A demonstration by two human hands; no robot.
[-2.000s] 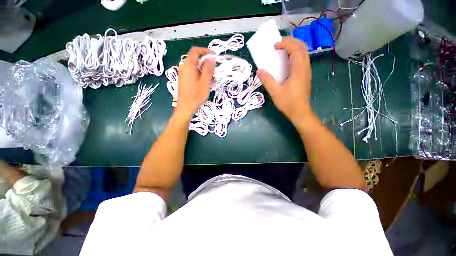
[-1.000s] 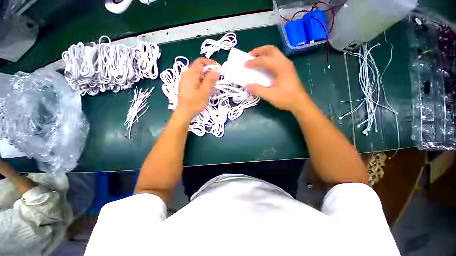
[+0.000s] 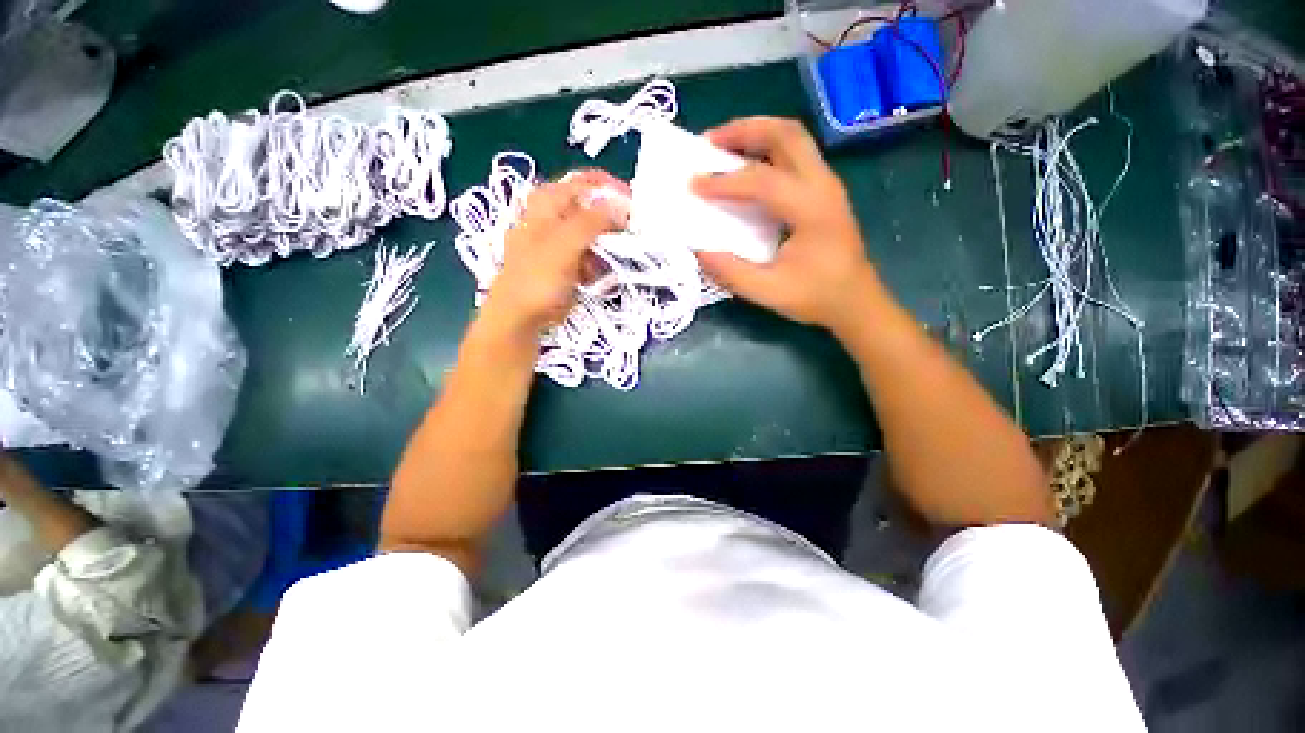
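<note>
My right hand [image 3: 784, 222] holds a flat white block [image 3: 701, 201], palm-sized, above the loose pile. My left hand [image 3: 561, 246] grips a white coiled cable [image 3: 607, 204] close to the left edge of the block; the fingers hide most of it. The loose pile of white coiled cables [image 3: 613, 318] lies on the green bench below and between both hands. A single coil [image 3: 624, 115] lies above the pile. A dense row of cable bundles [image 3: 301, 183] stands to the left, with a fan of thin white strands [image 3: 384, 304] below it.
A crumpled clear bag [image 3: 122, 337] lies at left. Blue blocks [image 3: 880, 75] with red and black wires sit in a clear box at the back. A large translucent bottle [image 3: 1066, 57], thin white wires [image 3: 1056, 258] and a clear tray [image 3: 1259, 244] are at right. A person's arm [image 3: 40, 504] shows lower left.
My right hand has moved left and lower with the white block, bringing it beside my left hand. My left hand has stayed near the pile, and has moved slightly lower.
</note>
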